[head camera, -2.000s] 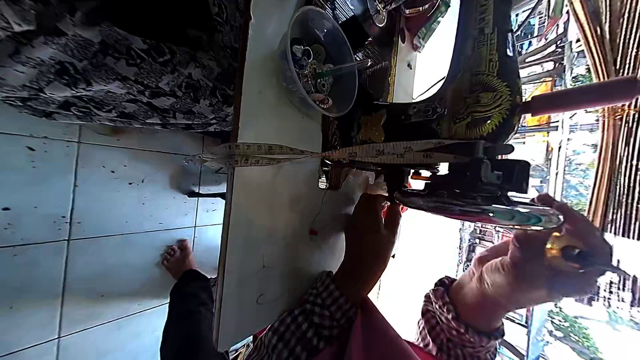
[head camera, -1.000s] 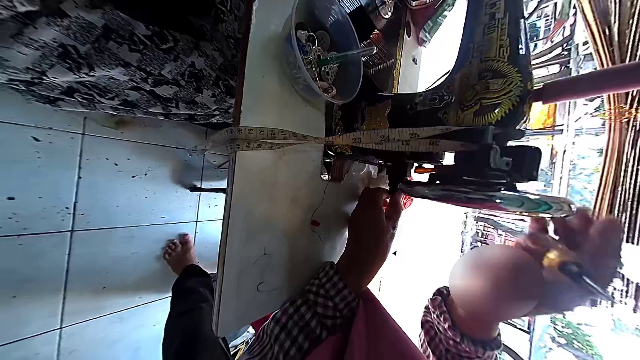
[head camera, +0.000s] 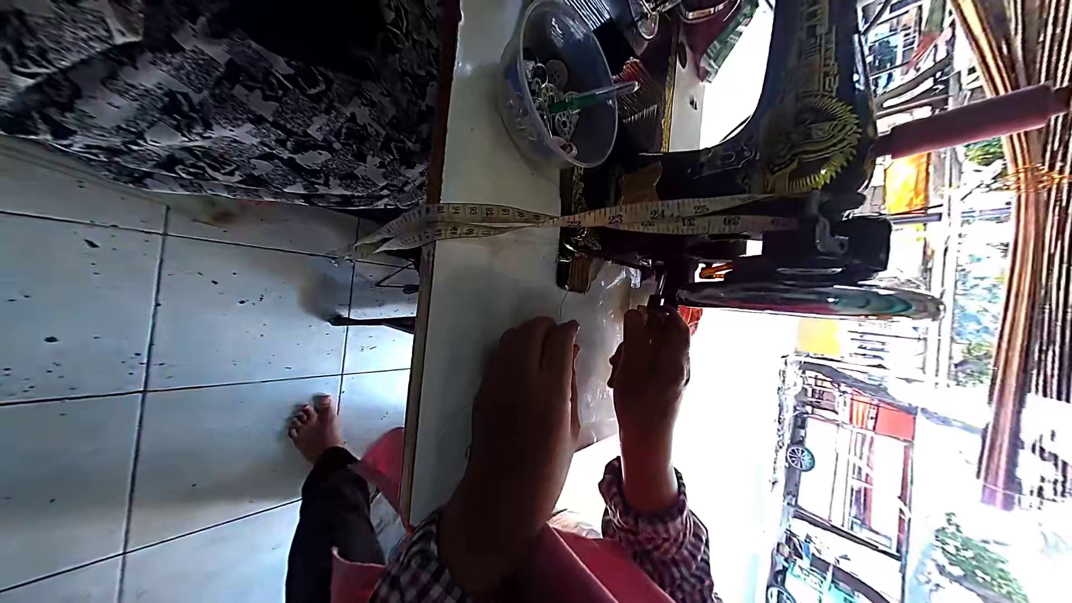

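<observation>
The view lies on its side. My left hand (head camera: 528,394) rests palm down on the white tabletop (head camera: 465,285), its fingers together; whether anything is under them is hidden. My right hand (head camera: 653,360) has its fingers curled at the lower edge of the handwheel (head camera: 804,301) of a black sewing machine (head camera: 779,142). From its fingertips a slim dark piece, apparently the screwdriver, points at the machine; its handle is hidden. Clear plastic (head camera: 599,360) lies between the hands. A tape measure (head camera: 494,219) runs over the machine and hangs past the table edge.
A clear plastic bowl (head camera: 511,92) holds metal bobbins and a green-handled tool (head camera: 586,99). A pink thread cone or rod (head camera: 976,124) sticks out from the machine. Patterned black and white cloth (head camera: 251,126) hangs beside the table. A bare foot (head camera: 316,427) stands on the tiled floor (head camera: 234,452).
My right hand, which held a screwdriver out beyond the handwheel, has come in to the wheel's lower edge. My left hand has left that spot and now lies on the tabletop.
</observation>
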